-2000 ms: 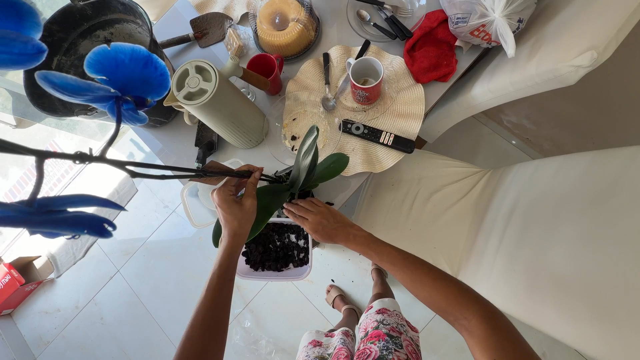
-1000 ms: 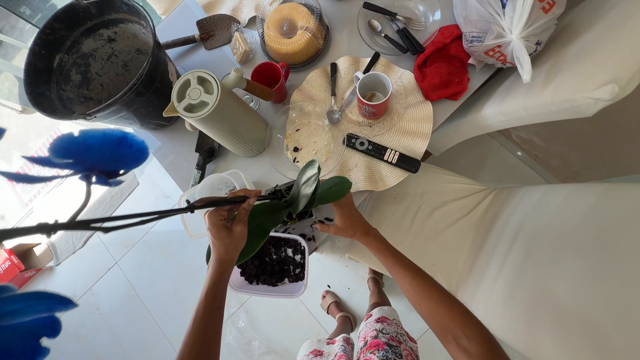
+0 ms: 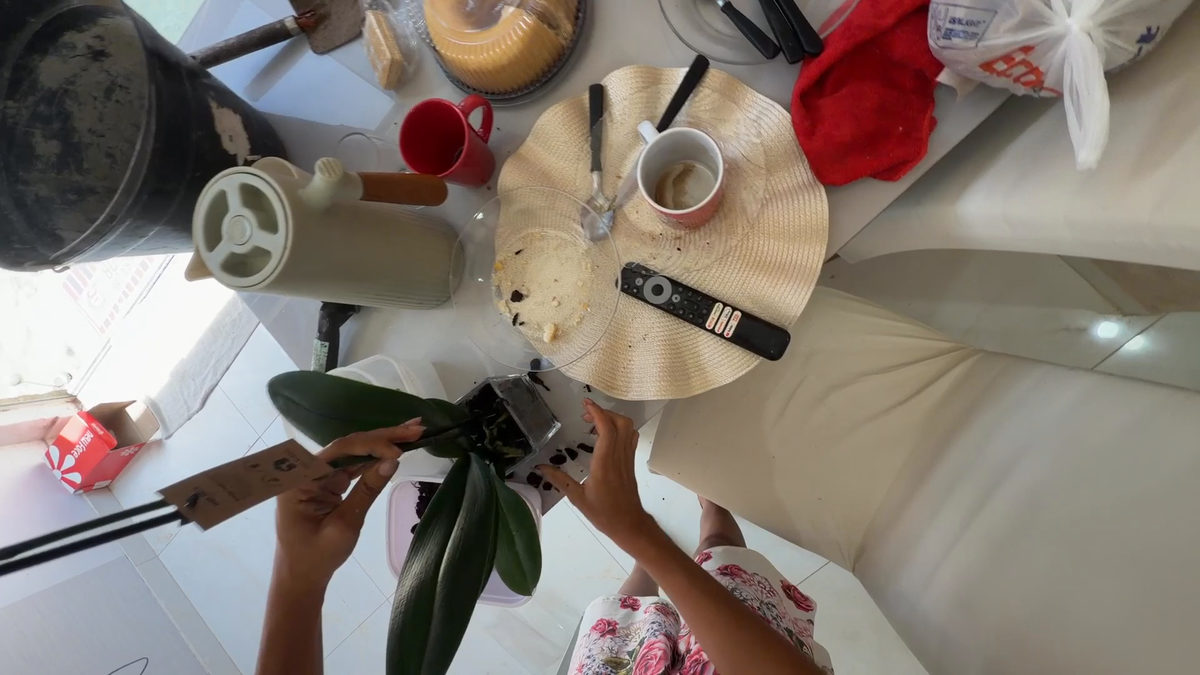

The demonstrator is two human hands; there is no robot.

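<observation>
My left hand (image 3: pixel 328 497) pinches the dark stem of an orchid (image 3: pixel 450 553) between thumb and fingers, with a brown cardboard tag (image 3: pixel 242 480) hanging on the stem beside it. The plant's broad green leaves spread from a clear square plastic pot (image 3: pixel 514 422), tipped on its side at the table edge, with dark bark and roots inside. My right hand (image 3: pixel 605 473) is just right of the pot, fingers apart, holding nothing, over loose bark bits (image 3: pixel 560 457). Partly under the leaves is a pale lilac plastic tub (image 3: pixel 403 542) with dark substrate. The flowers are out of view.
A clear plate with crumbs (image 3: pixel 544 281), a woven placemat (image 3: pixel 750 197), a remote control (image 3: pixel 703 311) and a mug (image 3: pixel 680 173) lie beyond the pot. At left stand a thermal jug (image 3: pixel 356 244), a red mug (image 3: pixel 450 141) and a black bucket (image 3: pixel 103 131). A fabric-covered chair (image 3: pixel 844 422) stands right.
The orchid has turned and shifted, so its clear pot now shows and its blue flowers have left the view. My right hand has come away from the base of the leaves. The view has moved closer to the table.
</observation>
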